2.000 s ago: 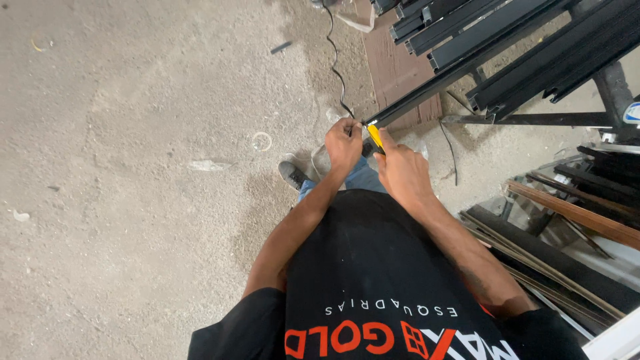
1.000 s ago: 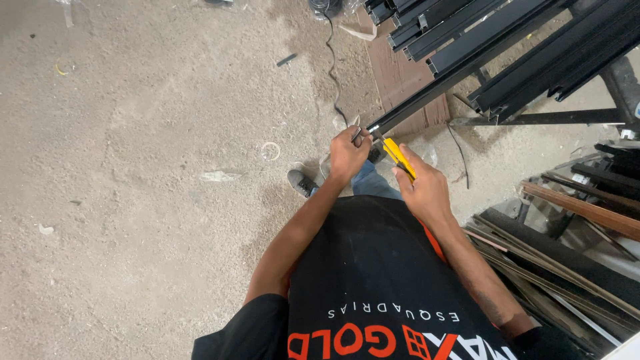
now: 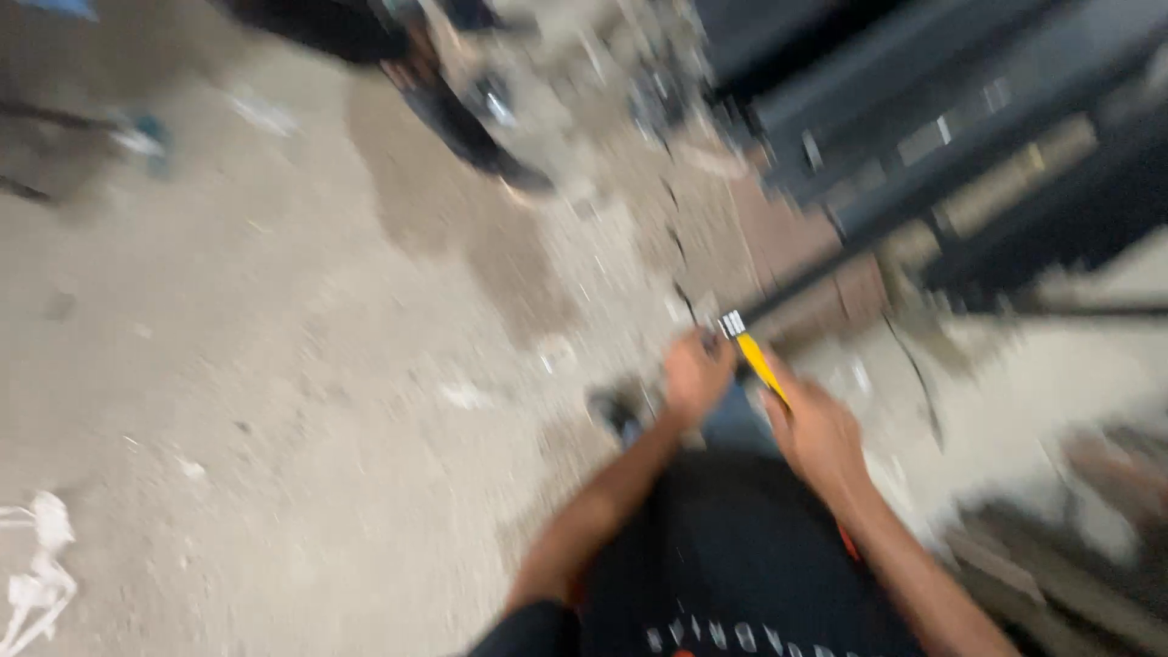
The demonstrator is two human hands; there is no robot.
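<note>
The view is blurred. My right hand (image 3: 812, 424) is closed around a yellow-handled tool (image 3: 763, 365), probably a utility knife; its upper end is beside the near end of a long dark metal profile (image 3: 803, 278). Just left of that end, my left hand (image 3: 698, 370) has its fingers curled around something small and dark, too blurred to name. Whether the left hand also touches the profile cannot be told.
More dark profiles (image 3: 912, 119) fill the upper right, above a brown sheet (image 3: 794, 228) on the concrete floor. A person's leg (image 3: 456, 128) shows at the top. Stacked lengths of material (image 3: 1031, 566) lie at lower right, and white scrap (image 3: 41, 566) at lower left.
The view has swung, bringing another person's leg in at the top. The yellow tool has moved from beside the profile's end up against or very near it.
</note>
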